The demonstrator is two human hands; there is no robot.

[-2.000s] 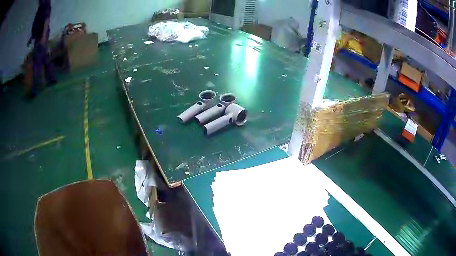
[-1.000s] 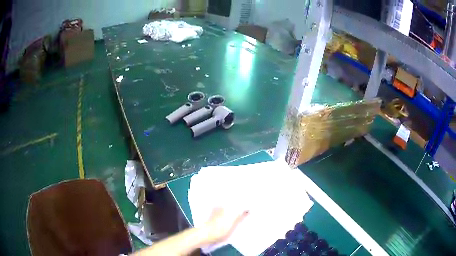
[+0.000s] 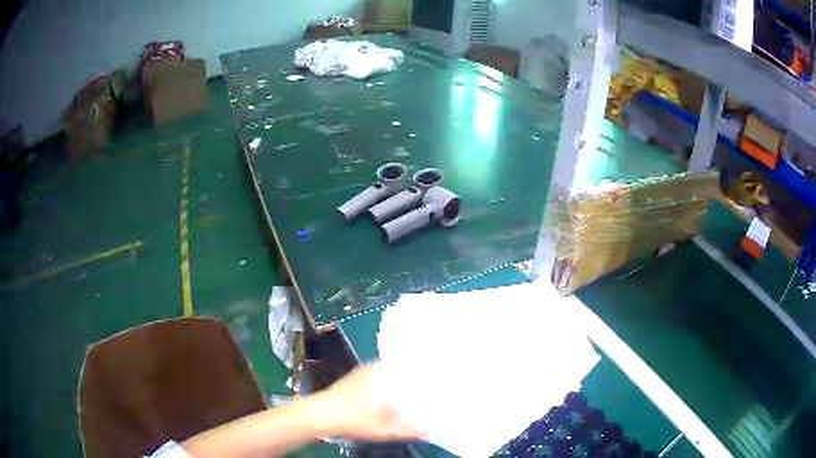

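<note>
White sheets (image 3: 483, 358) lie as an overexposed, fanned stack on the green bench. My left hand (image 3: 371, 407) reaches in from the lower left and is at the stack's left edge. Its fingers are lost in the glare, so I cannot tell whether they grip a sheet. Small black round caps (image 3: 573, 434) lie in tight rows by the stack's lower right edge, partly cut off by the picture's bottom. My right hand is not in view.
Several grey blower bodies (image 3: 412, 219) lie on the large green table (image 3: 358, 134), with a crumpled whitish heap (image 3: 349, 59) far back. A metal post (image 3: 577, 143) and a tape-wrapped cardboard panel (image 3: 635, 228) stand right. A brown chair back (image 3: 170, 385) is lower left.
My left hand came into view over the sheets after the earliest frame, then moved back to their left edge. The stack's outline has changed. The view has shifted slightly.
</note>
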